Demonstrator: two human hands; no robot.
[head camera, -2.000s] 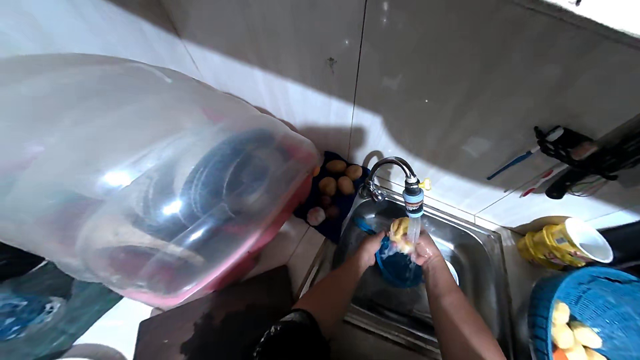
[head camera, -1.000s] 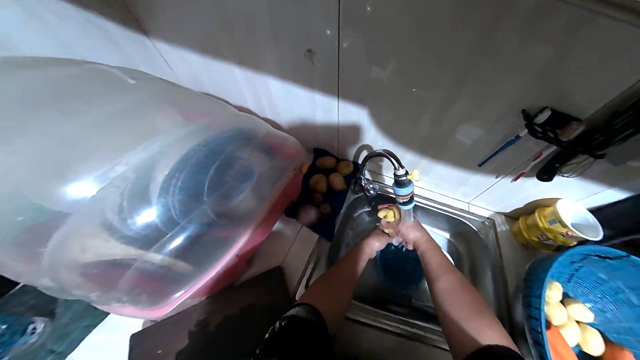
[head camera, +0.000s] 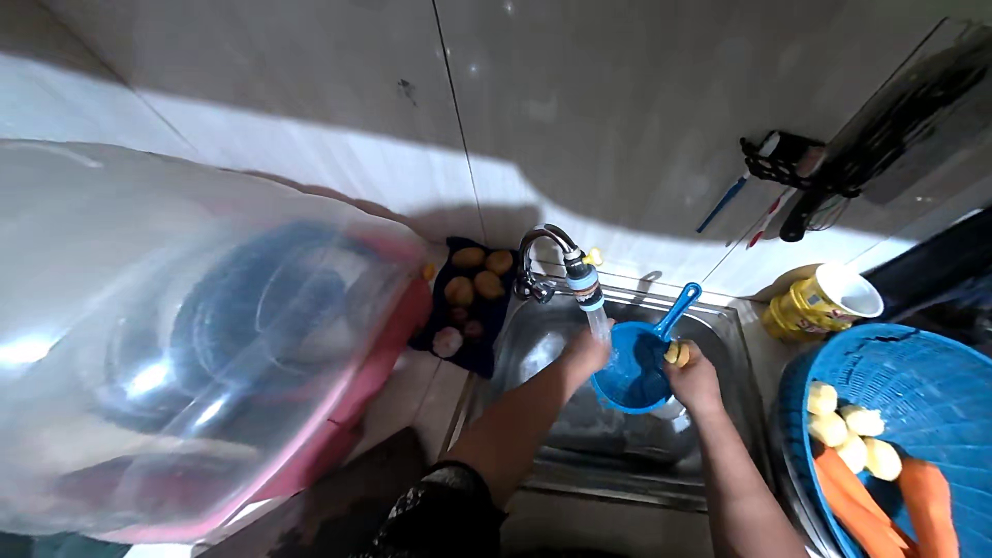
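Water runs from the faucet's filter nozzle (head camera: 585,287) over my left hand (head camera: 589,350), which is at the left rim of a blue plastic dipper (head camera: 632,380) in the steel sink. Whether its fingers grip the rim is unclear. My right hand (head camera: 694,376) holds pale yellow peeled pieces (head camera: 677,354), perhaps potato, at the dipper's right side, just below its handle (head camera: 682,304). The dipper's handle points up and to the right, and some water shows inside the bowl.
Right of the steel sink (head camera: 558,434), a blue plastic basket (head camera: 914,349) holds peeled potatoes (head camera: 882,459) and carrots (head camera: 926,496). A yellow container (head camera: 798,310) stands behind it. Unpeeled potatoes (head camera: 459,291) lie on dark cloth at left, beside a large plastic-covered pink container (head camera: 387,372). Utensils hang on the wall.
My hands, together under the running water a second ago, are now apart. The right one has moved right with the yellow pieces. The dipper's handle now shows at the upper right.
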